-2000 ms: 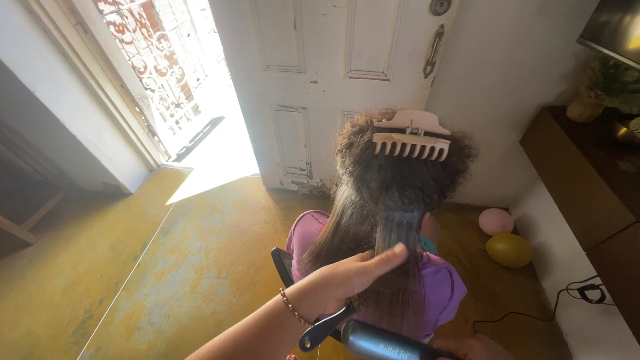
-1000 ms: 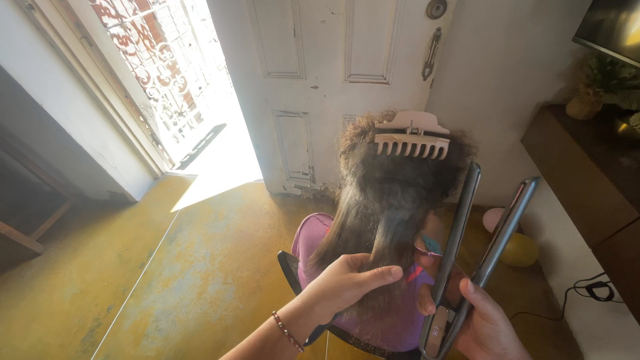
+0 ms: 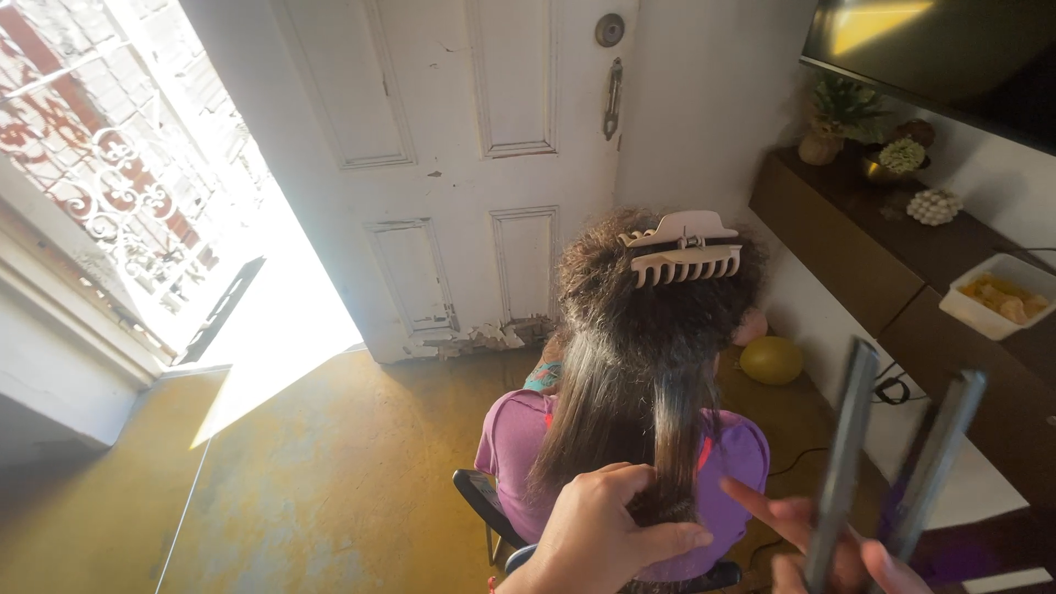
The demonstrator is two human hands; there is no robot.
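A person in a purple top (image 3: 516, 441) sits on a chair, seen from behind. A pale pink claw clip (image 3: 686, 252) gathers the curly upper hair (image 3: 610, 272); the lower hair hangs straight. My left hand (image 3: 610, 528) is at the lower ends of a smooth strand (image 3: 676, 429), which lies between thumb and fingers. To the right, my right hand (image 3: 833, 544) holds a hair straightener (image 3: 846, 445), its two plates spread apart and pointing up, with no hair between them. Its handle is partly cut off by the frame's bottom edge.
A white panelled door (image 3: 437, 190) with peeling paint stands ahead, beside a sunlit doorway. At right are a brown wall-mounted cabinet (image 3: 833, 239), a white food container (image 3: 994, 309) and a television (image 3: 949, 62). A yellow balloon (image 3: 771, 360) and a cable (image 3: 796, 454) lie on the floor.
Two seconds ago the straightener lay low across the hair ends; it then came up with its plates spread. My left hand remains at the hair.
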